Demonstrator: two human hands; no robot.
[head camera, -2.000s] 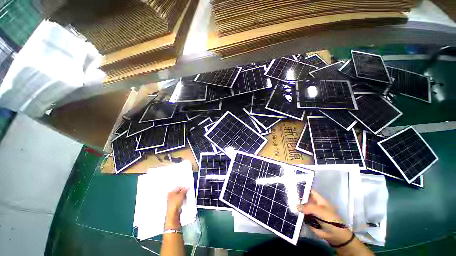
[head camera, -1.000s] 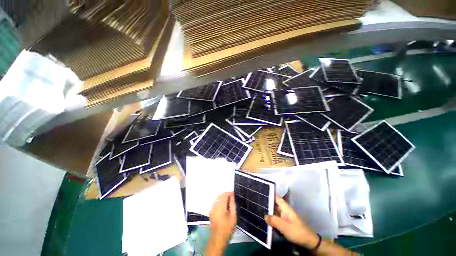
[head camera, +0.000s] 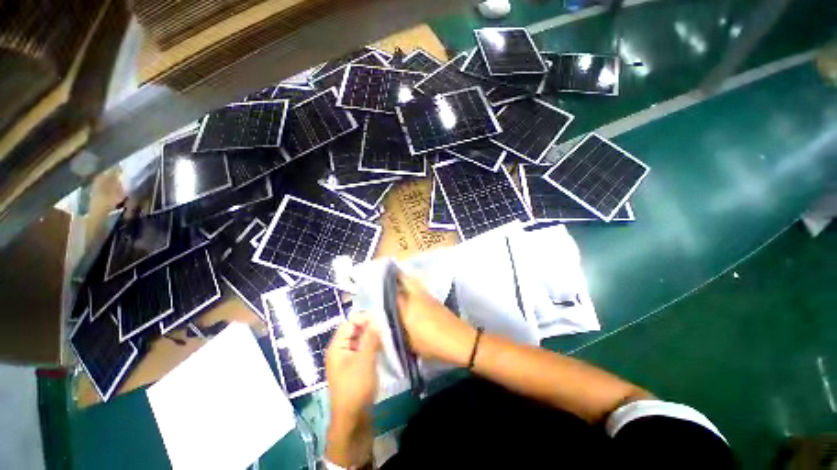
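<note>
My right hand (head camera: 433, 323) grips a solar panel (head camera: 400, 330) seen nearly edge-on, with whitish bag material around it. My left hand (head camera: 352, 363) is at the left side of the same bag (head camera: 372, 285), fingers bent on its edge. How far the panel sits inside the bag is hard to tell, as it is blurred. A flat pile of white bags (head camera: 220, 399) lies at the left on the bench. Greyish-white bagged panels (head camera: 496, 286) lie overlapped just right of my right hand.
Many loose solar panels (head camera: 317, 237) are heaped on a cardboard sheet (head camera: 410, 216) across the green bench (head camera: 679, 184). Stacked flattened cartons (head camera: 197, 23) sit on the metal shelf (head camera: 303, 69) above at upper left. Green floor shows at the right.
The panel has turned from face-on to nearly edge-on, and white bag material now surrounds it between my hands. The view has swung right, so the heap appears further left.
</note>
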